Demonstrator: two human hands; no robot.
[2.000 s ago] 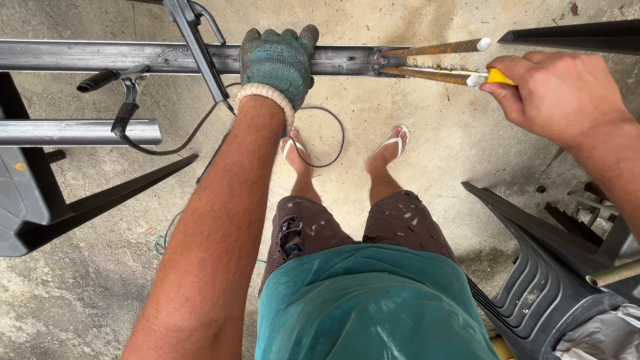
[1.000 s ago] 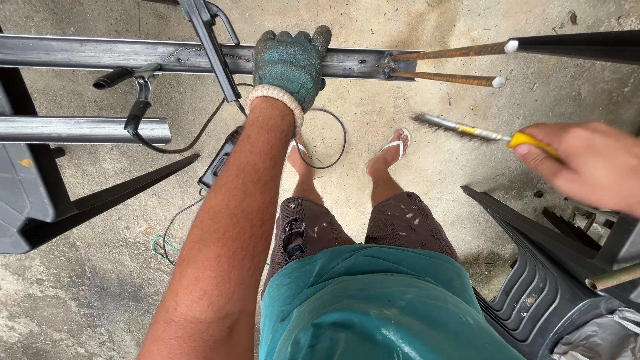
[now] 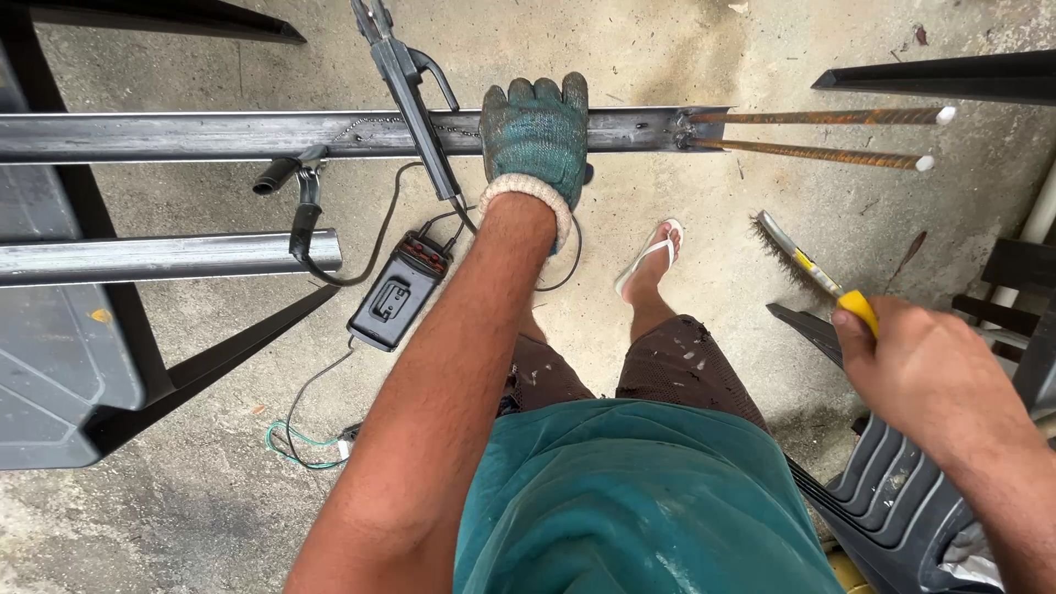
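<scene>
My left hand (image 3: 536, 136), in a green knitted work glove, grips a long steel channel (image 3: 635, 130) lying crosswise at the top. Two rusty rebar rods (image 3: 813, 118) stick out of the channel's right end, with weld marks where they join it. Bare, my right hand (image 3: 916, 355) holds a wire brush (image 3: 800, 260) by its yellow handle, below the rods and apart from them. A welding electrode holder (image 3: 412, 115) rests across the channel just left of my glove. The ground clamp (image 3: 307, 186) is attached at the channel's lower edge.
A second metal profile (image 3: 165, 257) lies lower left over an overturned-looking grey plastic chair (image 3: 62, 363). On the concrete floor stands a small black welding machine (image 3: 400, 289) with cables. Stacked dark plastic chairs (image 3: 895, 478) are at lower right; my sandaled foot (image 3: 656, 256) is below the channel.
My right hand has drawn the wire brush away from the rebar, down toward me. The left hand stays on the channel. The view has shifted, showing more of the welding machine.
</scene>
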